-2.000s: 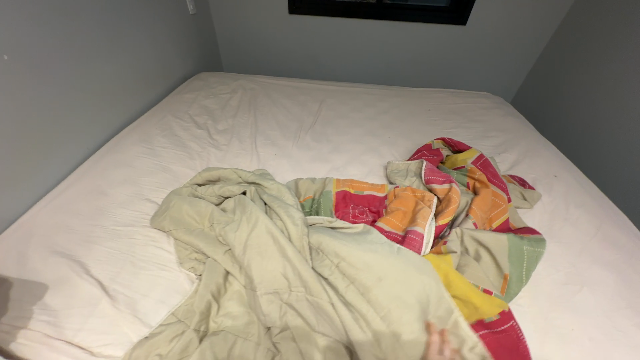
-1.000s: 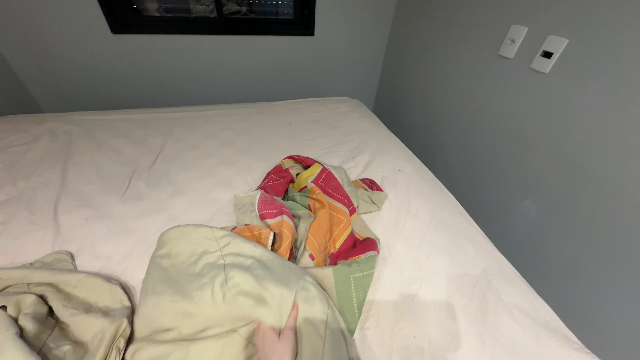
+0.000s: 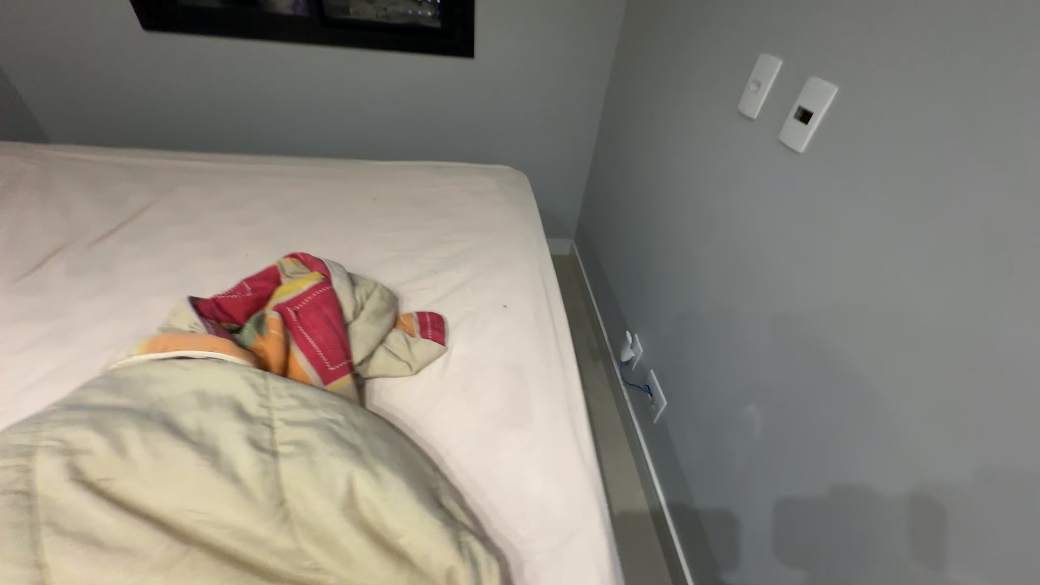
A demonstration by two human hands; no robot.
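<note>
A quilted comforter, plain beige-green on the near side (image 3: pixel 219 471), fills the lower left of the head view and bulges up off the bed. Beyond it, its bunched patterned part (image 3: pixel 317 325) shows red, orange, yellow and beige patches and lies crumpled on the mattress. A pale fitted sheet (image 3: pixel 455 236) covers the mattress, with a few wrinkles at the left. Neither of my hands is in view, so what they hold or touch cannot be seen.
A narrow strip of floor (image 3: pixel 597 366) runs between the bed and the grey right wall (image 3: pixel 894 284). Low on that wall are outlets, one with a white plug (image 3: pixel 627 348) and a blue cable (image 3: pixel 634 383). Two wall plates (image 3: pixel 760 86) sit higher. A black-framed window (image 3: pixel 325 32) is at the back.
The beige-green side of the comforter has spread over more of the patterned part. A hand seen on it earlier is out of view. The view has swung right.
</note>
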